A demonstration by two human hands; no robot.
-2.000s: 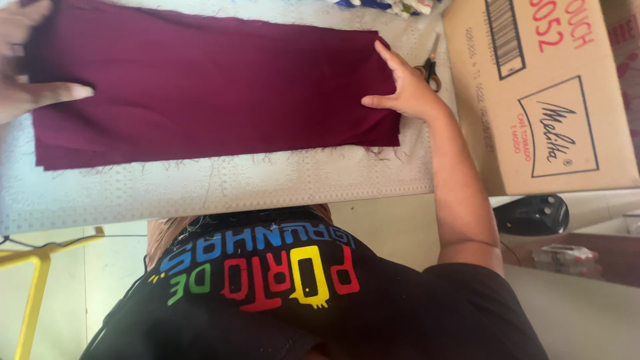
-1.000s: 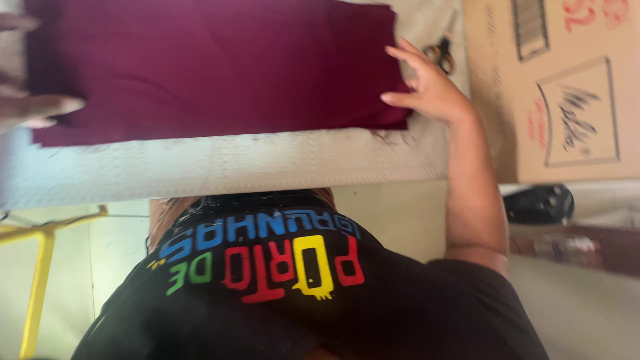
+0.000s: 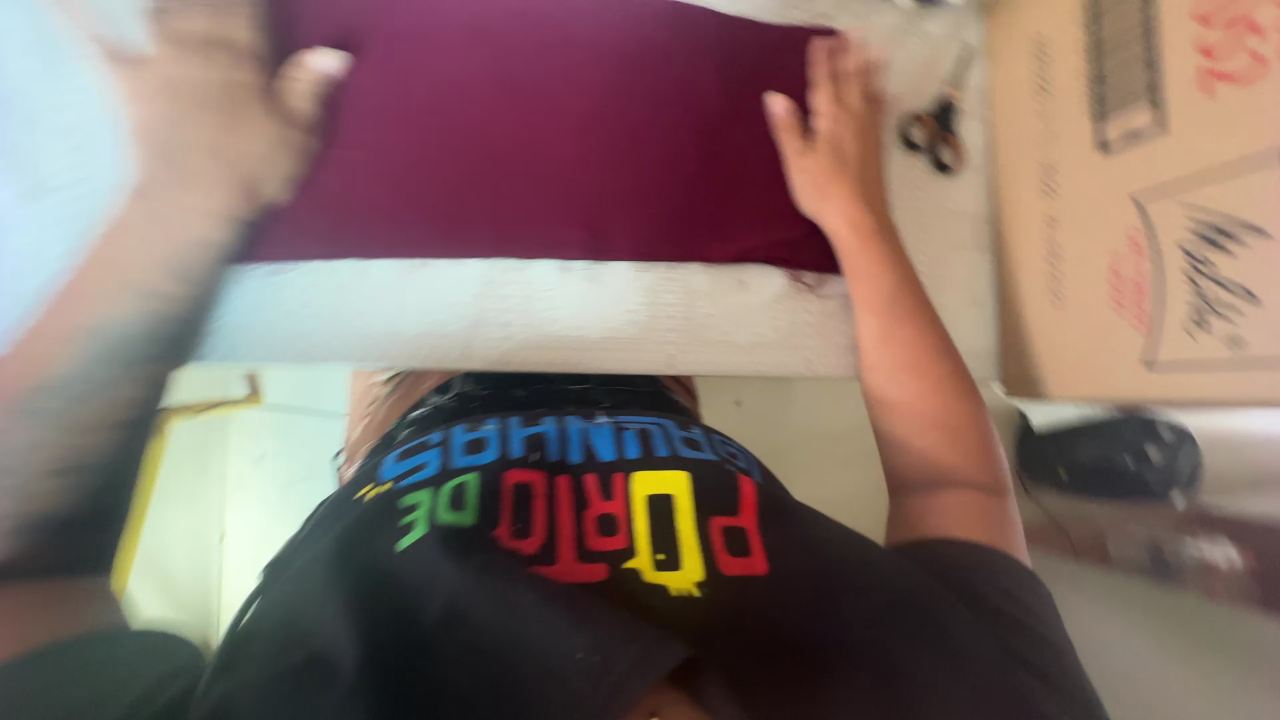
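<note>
A piece of maroon fabric (image 3: 560, 140) lies flat on the pale covered table (image 3: 540, 315), its near edge running roughly parallel to the table's front edge. My left hand (image 3: 225, 100), blurred, rests over the fabric's left end with the thumb on the cloth. At the right end, my right hand (image 3: 835, 140) lies on the fabric's edge, thumb apart from the fingers, palm down. Neither hand has a clear grip on anything. Loose threads show at the near right corner. Scissors with black and orange handles (image 3: 932, 135) lie on the table right of my right hand.
A cardboard box (image 3: 1060, 370) with printing stands at the right, beside the scissors. Below it is a dark, blurred object (image 3: 1110, 455). A yellow metal frame (image 3: 145, 480) stands at the lower left, below table level.
My left hand and forearm have come further into view over the fabric's left end. My right hand stays at the right edge, its fingers now pointing more away from me. The view has shifted.
</note>
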